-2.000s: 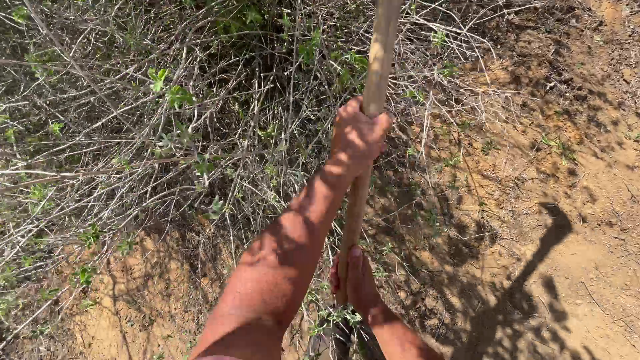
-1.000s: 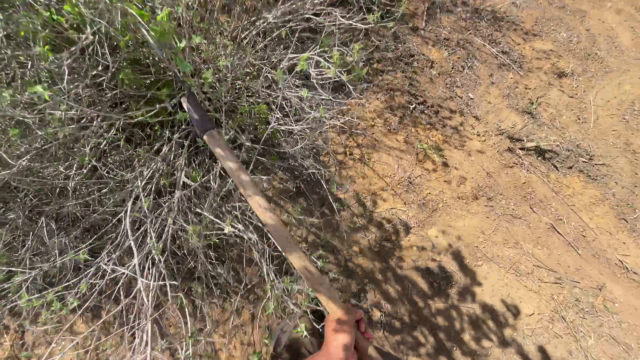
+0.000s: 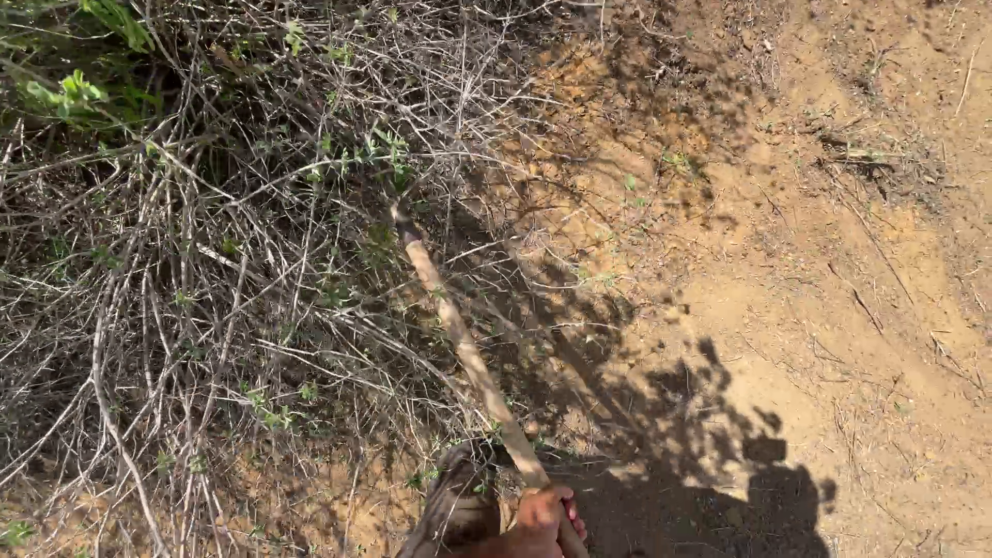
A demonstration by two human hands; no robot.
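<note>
At the bottom edge, my left hand [image 3: 542, 511] is closed around the lower part of a long wooden tool handle [image 3: 473, 360]. The handle slants up and left into dry brush [image 3: 225, 310]. Its far end has a dark collar [image 3: 408, 231], beside thin twigs and small green leaves. The tool's head is hidden or too unclear to make out. My right hand is not seen as a separate hand.
A dark-clothed leg or boot [image 3: 465, 496] stands just left of the handle. Bare sandy soil [image 3: 775, 310] with scattered twigs spreads along the right. Shadows of a person and the brush fall at lower right. Green foliage [image 3: 70, 97] grows at upper left.
Two seconds ago both hands gripped a more upright handle; one second ago its collared end lay farther up and left in the brush. Now that end is lower and nearer the brush's right edge.
</note>
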